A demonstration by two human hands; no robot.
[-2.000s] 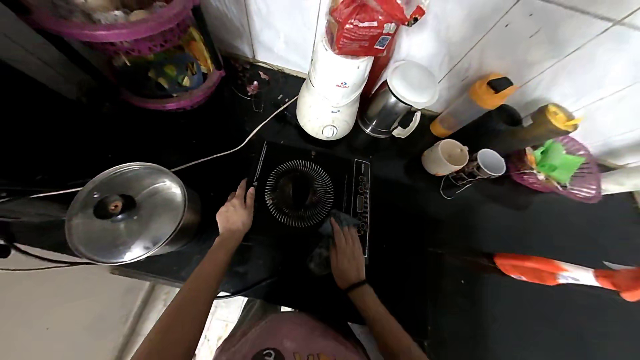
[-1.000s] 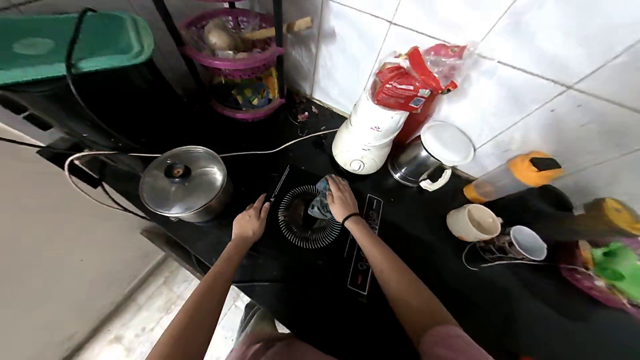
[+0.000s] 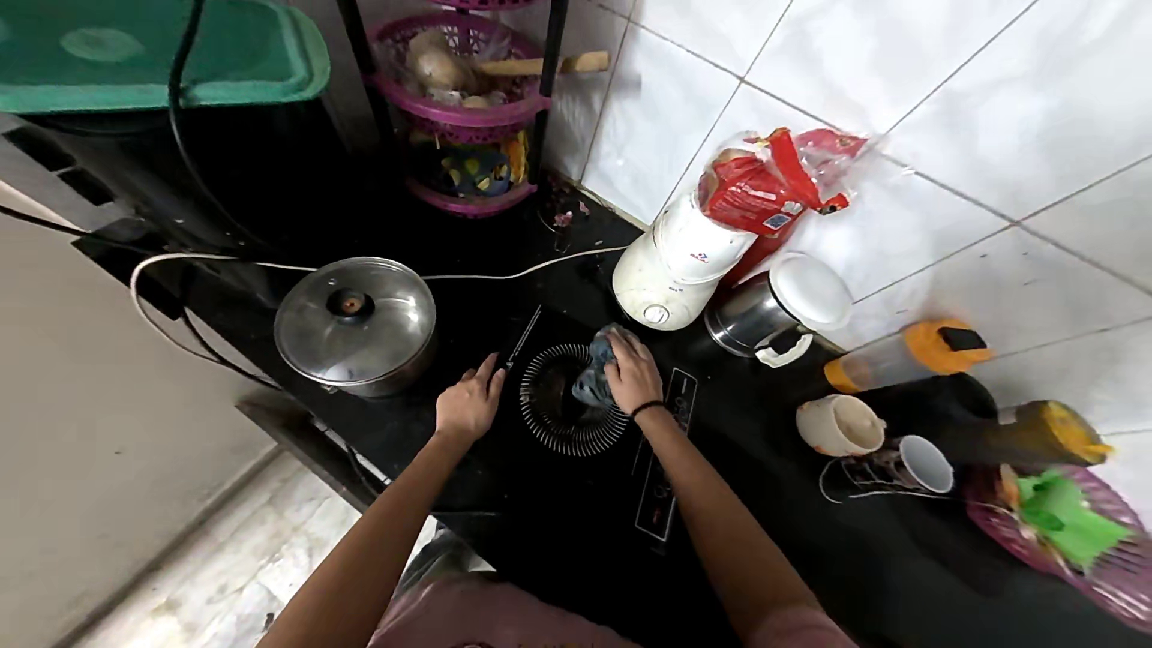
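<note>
A black induction cooktop with a ring of pale lines lies on the black counter in front of me. My right hand presses a grey-blue cloth onto the upper right part of that ring. At the cooktop's left edge rests my left hand, its fingers spread and no object in it. Left of this hand stands a steel pot with a glass lid.
Behind the cooktop are a white mixer base, a red plastic packet and a steel jar. Mugs, an orange-capped bottle and a purple basket stand right. A white cable runs behind the pot.
My right hand and the cloth have moved from the cooktop's lower right, beside the ring, up onto the ring's upper right. The view has shifted to show more of the left side.
</note>
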